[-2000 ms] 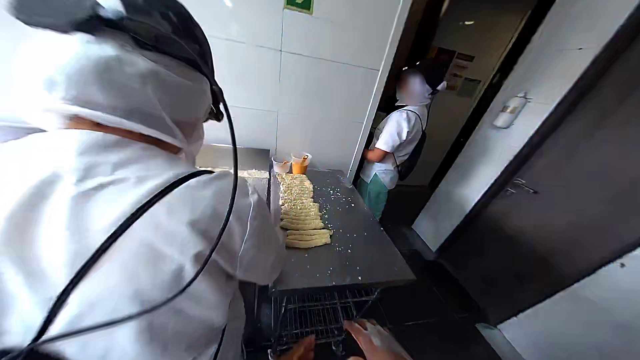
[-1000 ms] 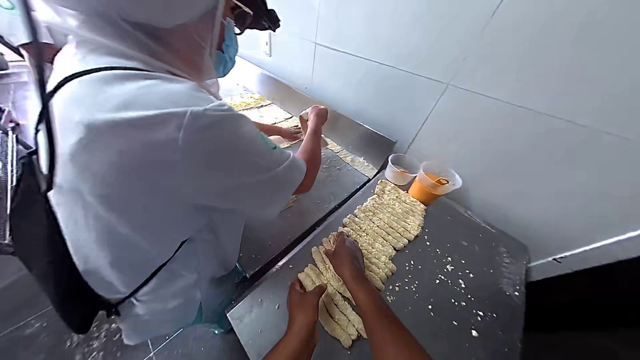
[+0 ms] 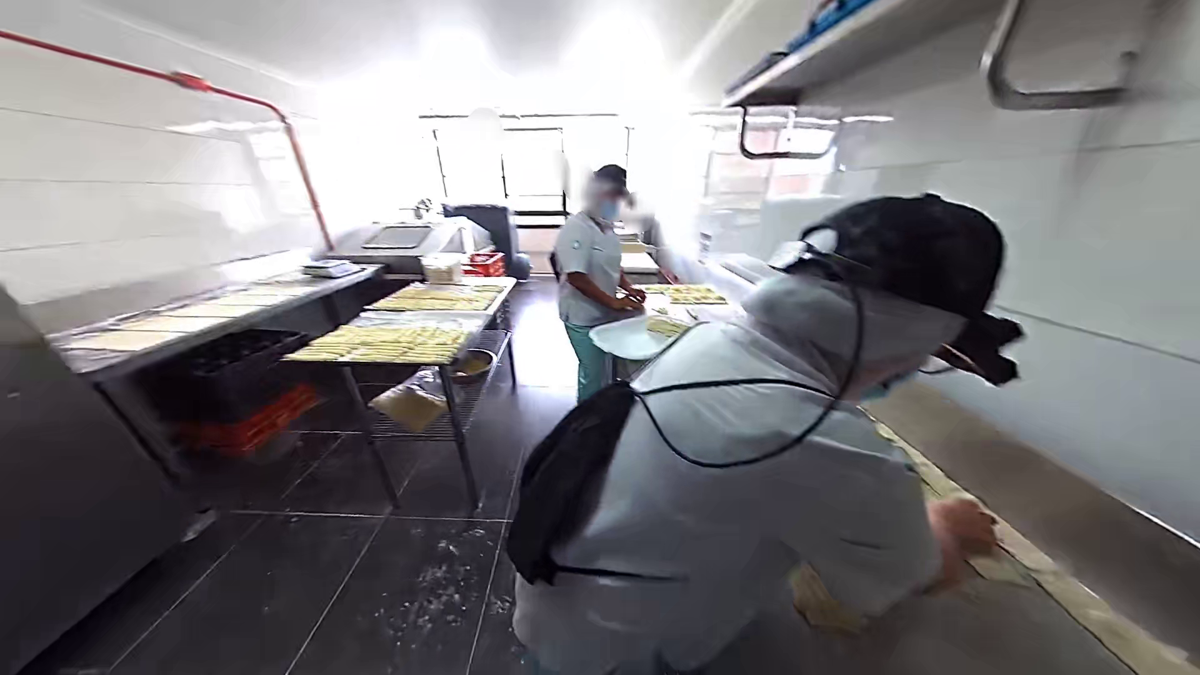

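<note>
Neither my left hand nor my right hand shows in the head view now. Close by on the right, a co-worker (image 3: 750, 506) in a white coat and dark cap leans over a metal worktable (image 3: 994, 633). That person's hand is on a long flat strip of dough (image 3: 1078, 600), with a loose dough piece (image 3: 820, 600) lower down. Rows of dough sticks (image 3: 380, 344) lie on a table at centre left, and more sheets of dough (image 3: 187, 319) lie on the left counter.
Another person (image 3: 591, 272) stands at a farther table with dough pieces. Orange and dark crates (image 3: 248, 422) sit under the left counter. A shelf (image 3: 844, 47) juts from the right wall. White flour-like specks mark the dark tiled floor (image 3: 431, 581).
The view has swung far to the left, across the room. My hands, on the dough sticks a second ago, are out of the picture.
</note>
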